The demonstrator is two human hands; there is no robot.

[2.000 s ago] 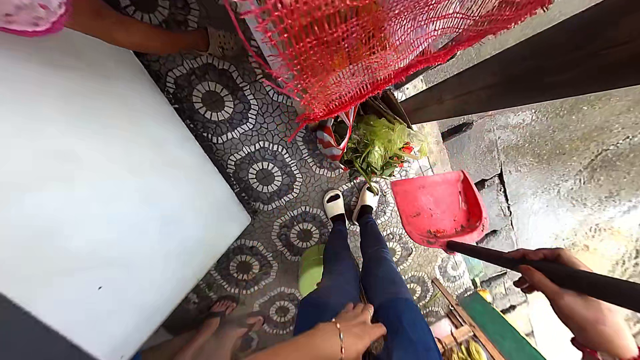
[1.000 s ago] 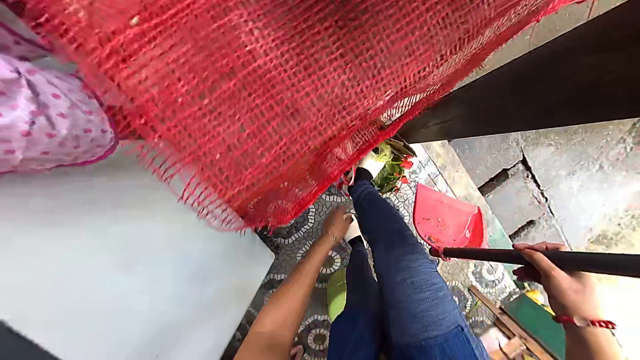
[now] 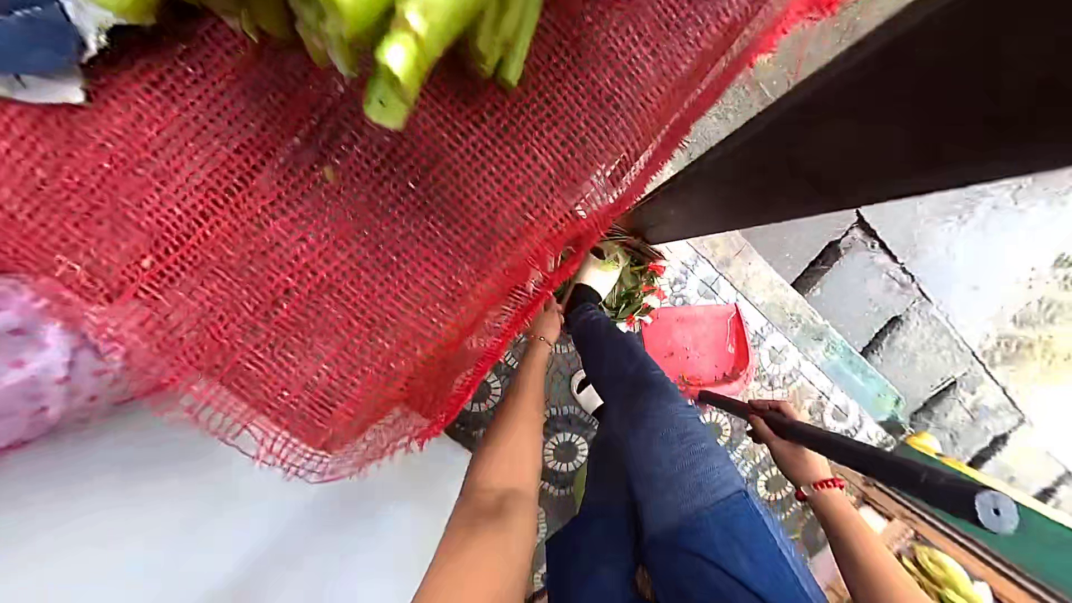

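Note:
My right hand (image 3: 783,435) grips the dark handle (image 3: 863,461) of a red plastic dustpan (image 3: 699,345), whose pan lies on the patterned tile floor. Low at the centre, my left hand (image 3: 548,322) reaches down beside my raised foot and the hanging edge of a red mesh cloth (image 3: 335,251); its fingers are partly hidden, and whether they hold something cannot be told. A heap of leafy plant waste with red flowers (image 3: 636,285) lies around my white slipper (image 3: 598,275). Thick green stalks (image 3: 410,59) rest on the mesh at the top.
A white surface (image 3: 293,519) fills the lower left, with pink dotted fabric (image 3: 50,368) above it. A dark post (image 3: 879,126) juts from the upper right. Cracked concrete slabs (image 3: 904,293) lie to the right. Yellow-green produce (image 3: 942,574) sits at the lower right.
My left hand has gone from near my knee down toward the plant heap. One foot has moved onto the heap. The view has shifted, and the mesh fills more of it. My right hand keeps the handle.

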